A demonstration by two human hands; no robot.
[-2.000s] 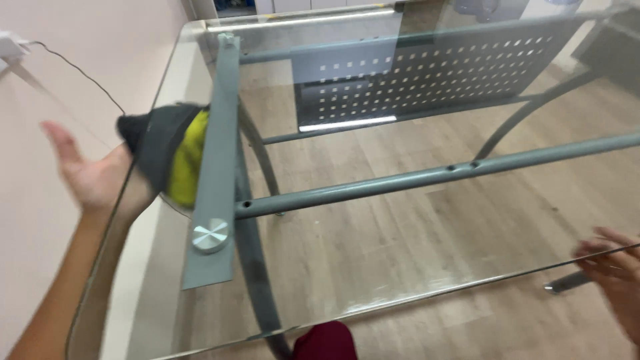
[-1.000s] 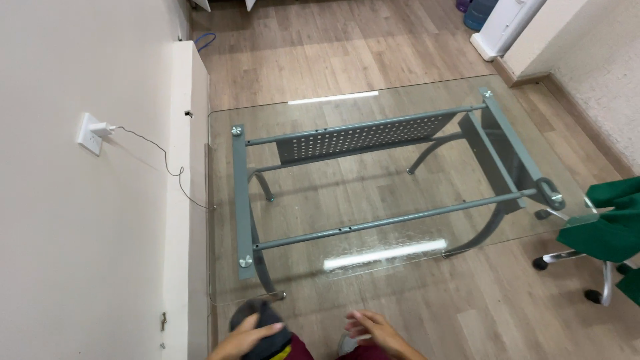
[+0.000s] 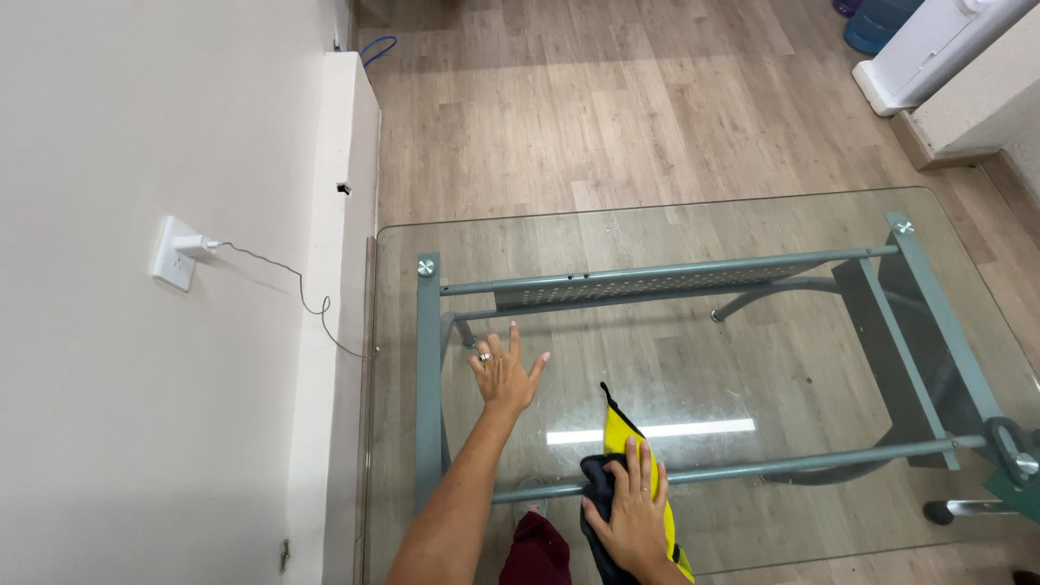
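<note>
A glass-topped desk on a grey metal frame spans the middle of the head view. My left hand, fingers spread and a ring on one of them, is over the left part of the glass and holds nothing. A yellow and black cloth lies bunched on the glass near the front edge, its pointed corner toward the far side. My right hand presses down on this cloth, fingers stretched along it and partly hiding it.
A charger with a thin cable is plugged into a wall outlet on the left. A white ledge runs beside the desk. Blue cable lies beyond it. At the top right are a white appliance and a blue water jug.
The cloth was by my left hand at the desk's front edge; now it lies on the glass under my right hand. My left hand has moved forward over the desk.
</note>
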